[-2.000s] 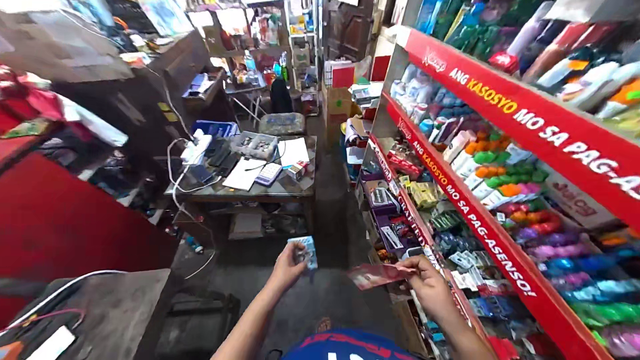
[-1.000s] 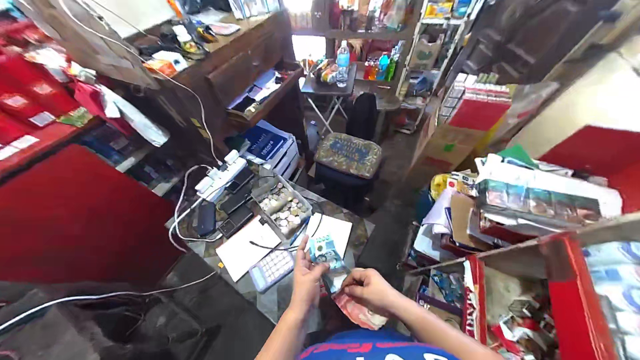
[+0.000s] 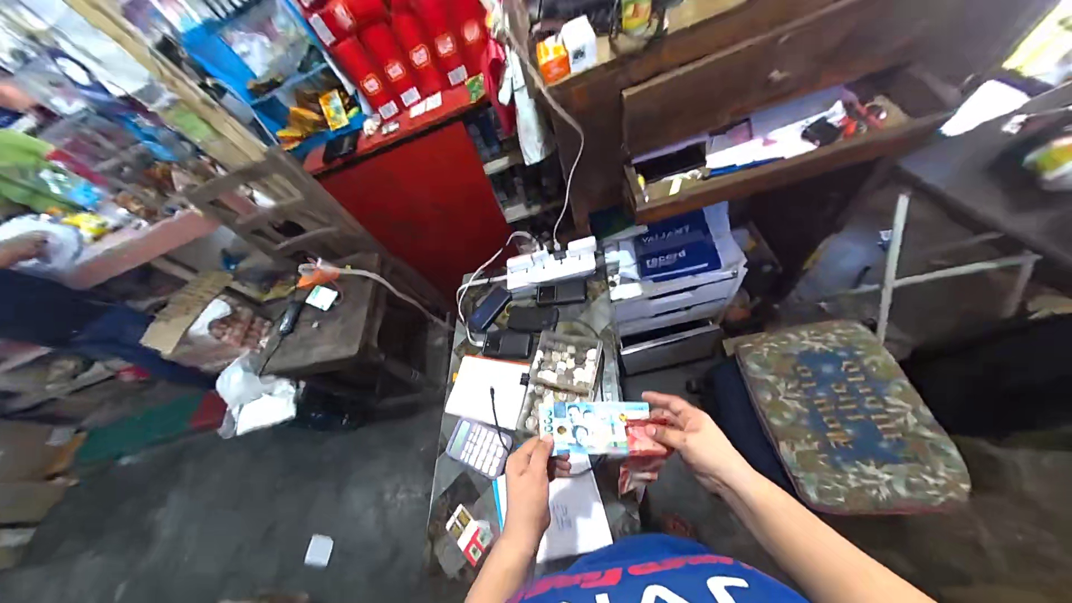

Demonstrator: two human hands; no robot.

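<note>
A light blue banknote is stretched level between my two hands, above the small table. My left hand pinches its left end between thumb and fingers. At its right end, my right hand grips it together with reddish banknotes, which hang down under the fingers. Behind the blue note is a clear divided tray of coins, partly hidden by it. To the left of the notes lie a calculator and a white paper. A written sheet lies beneath my hands.
Several phones and a white power strip with cables sit at the table's far end. A cushioned seat stands at right, under an open wooden drawer. Plastic drawers stand behind. At far left, a person is partly visible near a wooden table.
The view has swung strongly left. The blue note, upright near my left hand a second ago, is now level between both hands. The reddish notes are now at my right fingers, behind its right end.
</note>
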